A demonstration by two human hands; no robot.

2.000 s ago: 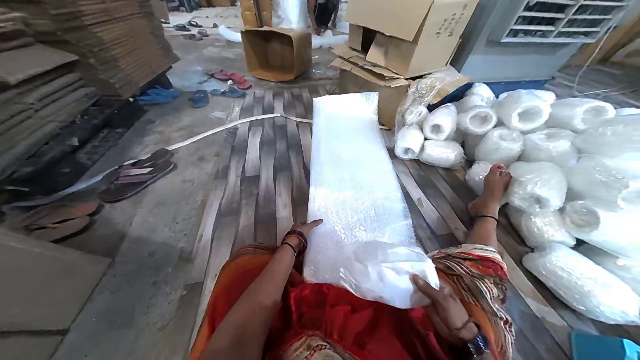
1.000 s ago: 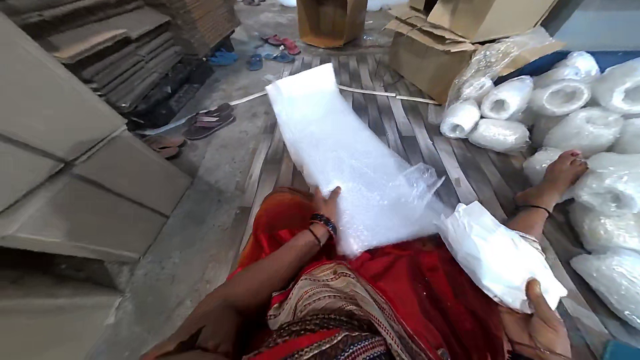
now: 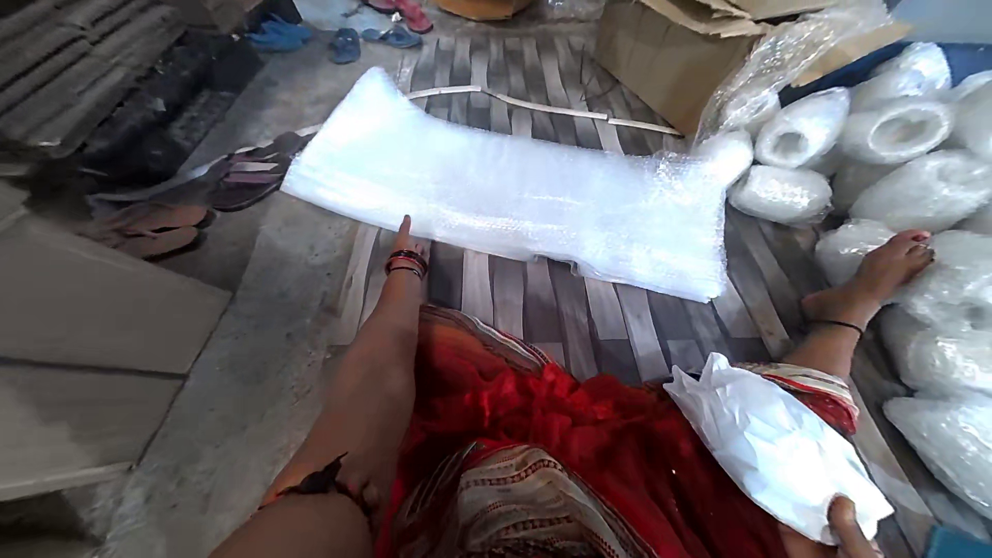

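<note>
A long stack of white bubble wrap sheets (image 3: pixel 496 194) lies crosswise on the patterned floor mat in front of my lap. My left hand (image 3: pixel 411 242) touches its near edge, one finger pointing forward and the rest partly hidden under or beside the edge. At the lower right my right hand (image 3: pixel 849 527) holds a white paper-wrapped bundle (image 3: pixel 775 449) by its near end, thumb on top, over my right leg. What is inside the paper is hidden.
Many bubble-wrapped rolls (image 3: pixel 918 194) are piled at the right, beside my foot. An open cardboard box (image 3: pixel 666 70) stands behind. Sandals (image 3: pixel 252 174) and large cartons (image 3: pixel 101 302) are at the left. A thin white strip (image 3: pixel 542 106) crosses the mat.
The bubble wrap has turned from pointing away from me to lying crosswise, farther from my lap. The paper bundle, over the wrap's near end two seconds ago, is now apart from it in my right hand.
</note>
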